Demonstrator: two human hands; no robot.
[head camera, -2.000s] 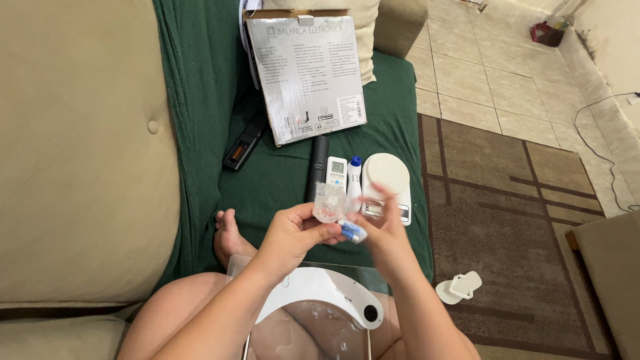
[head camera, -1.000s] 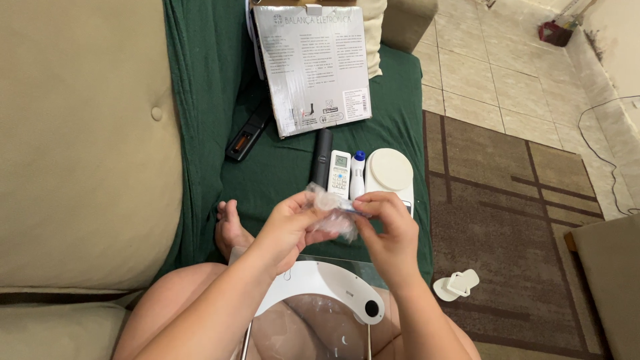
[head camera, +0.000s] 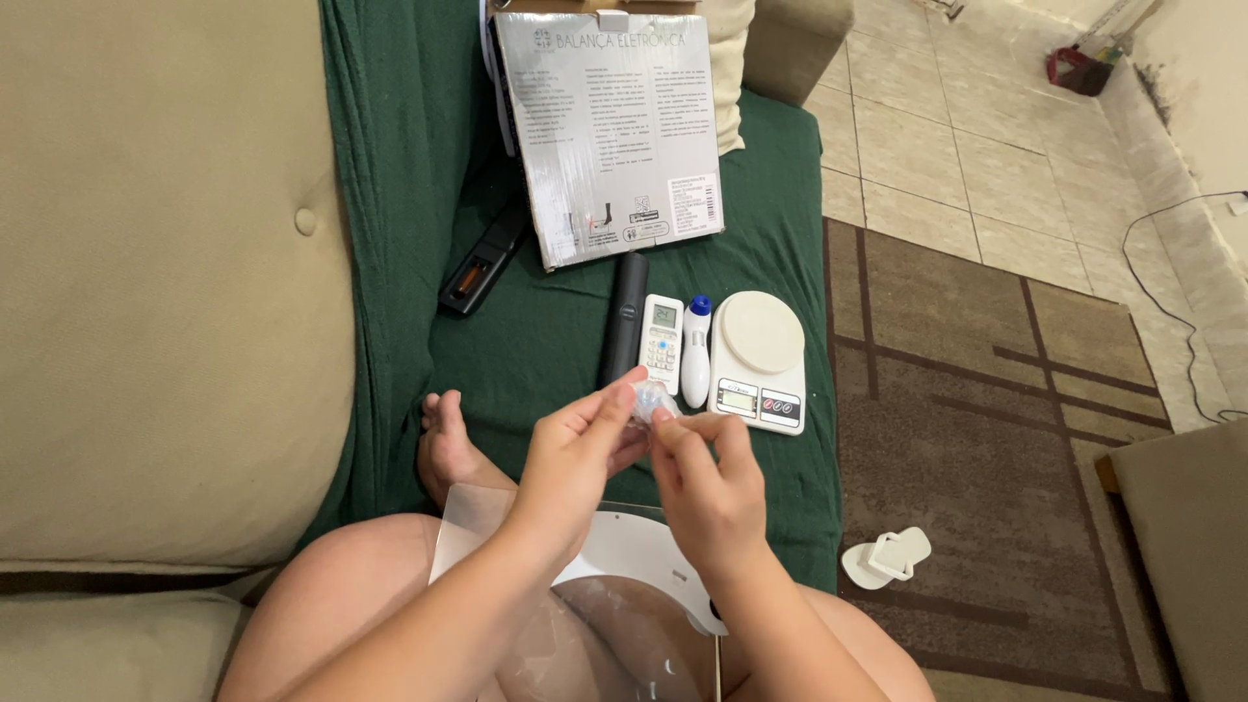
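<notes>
My left hand and my right hand meet in front of me, both with their fingers closed on a small crumpled clear plastic wrapper. What the wrapper holds cannot be made out. Below them a glass bathroom scale with a white curved panel lies across my lap, partly hidden by my forearms. Just beyond my hands, side by side on the green cover, are a black cylindrical case, a white air-conditioner remote control, a white thermometer with a blue tip and a white kitchen scale.
A printed cardboard box stands at the sofa's far end, against a cushion. A black remote control with its battery bay uncovered lies left of it. White flip-flops rest on the brown rug at right.
Two seconds ago something blue and white showed with the wrapper between my hands. My fingers have since closed around the wrapper, and it looks more bunched up.
</notes>
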